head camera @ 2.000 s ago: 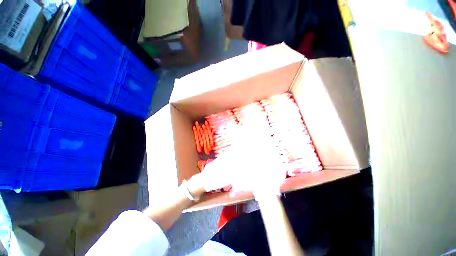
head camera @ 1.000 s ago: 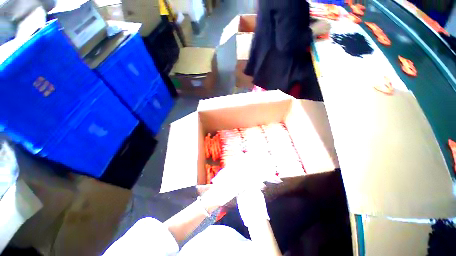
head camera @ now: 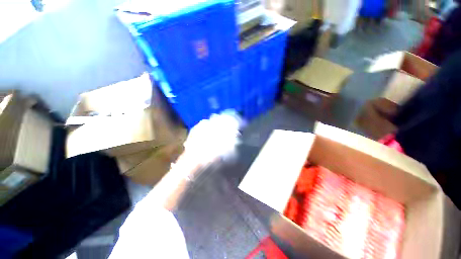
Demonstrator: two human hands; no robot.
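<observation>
My left hand [head camera: 215, 135] wears a white glove and is blurred, held out over the floor left of the packing carton. Its fingers cannot be made out, nor whether it holds anything. My right hand is not in view. The open packing carton [head camera: 275, 169] stands at the lower right with its flaps spread. Packed orange-red shells [head camera: 349, 215] lie in tight rows inside it, glaring white in the middle.
Blue totes [head camera: 197, 55] are stacked ahead. An open brown carton [head camera: 113, 126] stands at the left, a small carton [head camera: 318, 83] beyond the totes. A person in dark clothing [head camera: 429, 111] is at the right edge. A red object [head camera: 267, 249] is on the floor.
The view has swung left, so the packing carton now sits lower right and the bench is out of view. My left hand has left the carton; my right hand has gone out of view.
</observation>
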